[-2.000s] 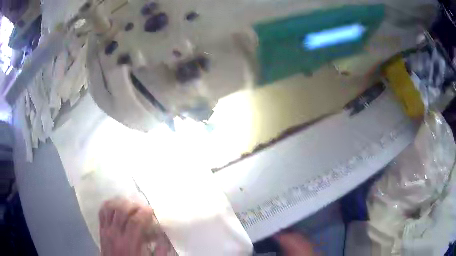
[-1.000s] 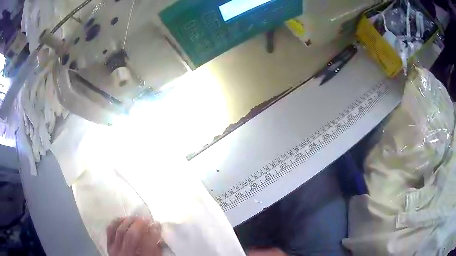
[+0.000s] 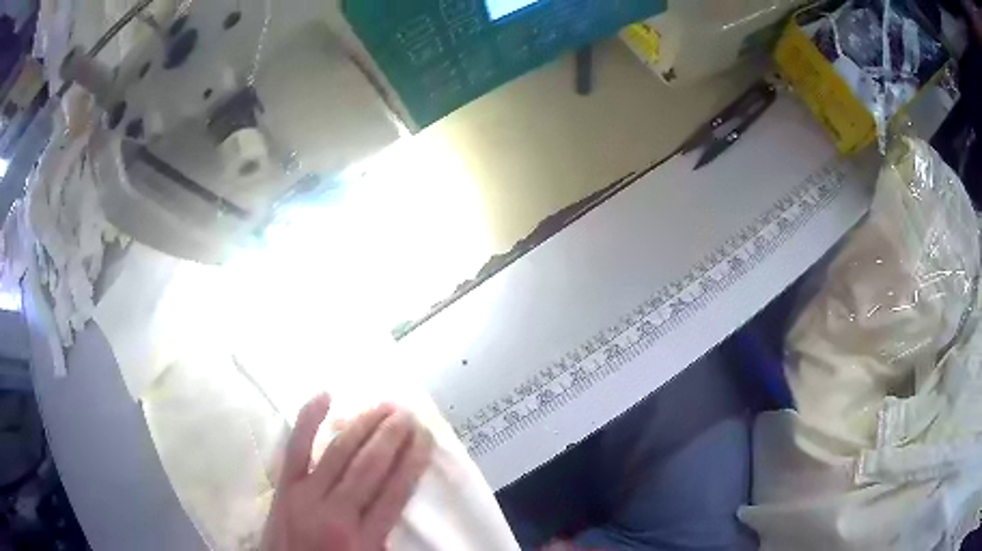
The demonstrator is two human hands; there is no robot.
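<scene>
A cream cloth panel (image 3: 205, 431) runs from my lap edge up under the sewing machine head (image 3: 312, 86). The lamp's glare washes out the needle area and the cloth around it. My left hand (image 3: 350, 474) lies palm down on the cloth at the lower middle, its fingers apart and pointing towards the machine. A small skin-coloured sliver at the bottom edge may be my right hand (image 3: 558, 545); it is almost wholly cut off, and what it does is hidden.
Green control panel (image 3: 474, 48) on the machine; dark snips (image 3: 734, 124) beside the yellow box (image 3: 824, 92). A ruled scale (image 3: 646, 325) follows the table's front edge. A bagged cream bundle (image 3: 861, 323) lies at right. Cream strips (image 3: 65, 226) hang in a heap at far left.
My left hand has moved right and up from its curled grip onto the cloth, and its fingers have spread. My right hand has sunk almost out of the picture. The view has shifted.
</scene>
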